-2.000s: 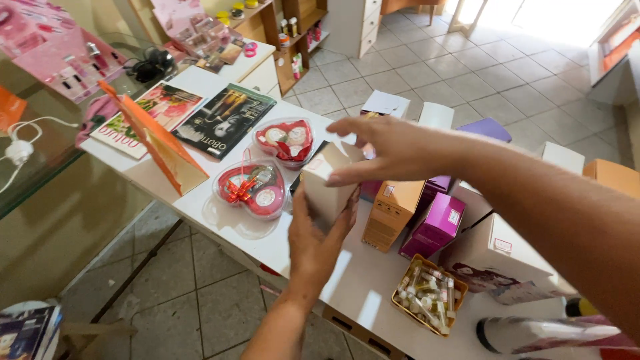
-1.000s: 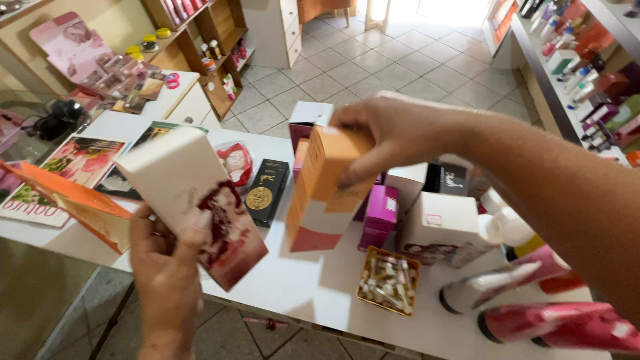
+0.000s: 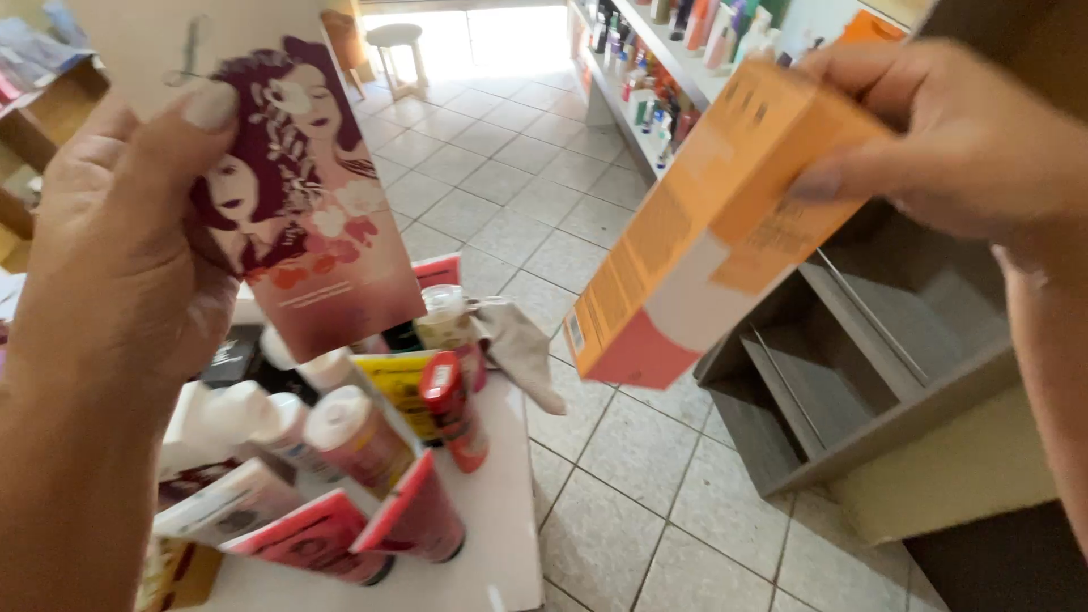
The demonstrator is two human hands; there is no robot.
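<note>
My left hand [image 3: 127, 246] grips a white and dark red cardboard box [image 3: 314, 229] printed with two drawn faces, tilted over the white table [image 3: 501, 527]. On the right, my right hand [image 3: 952, 136] holds an orange, white and pink cardboard box [image 3: 688, 246] by its upper end, thumb on one side, above the tiled floor. Below the left box stand pink tubes [image 3: 416, 518], a red bottle [image 3: 455, 408], a yellow package [image 3: 399, 391] and several white-capped bottles [image 3: 357, 433].
A grey shelf unit [image 3: 816, 382] with compartments stands at the right. Behind it, white wall shelves [image 3: 663, 51] hold many bottles. A round stool [image 3: 395, 38] is at the back. A beige cloth [image 3: 518, 344] hangs by the table's far corner.
The view has swung right, toward the grey shelf unit. My right hand was bare two seconds ago; a second ago it was on the orange box over the table, now lifted past the table's edge.
</note>
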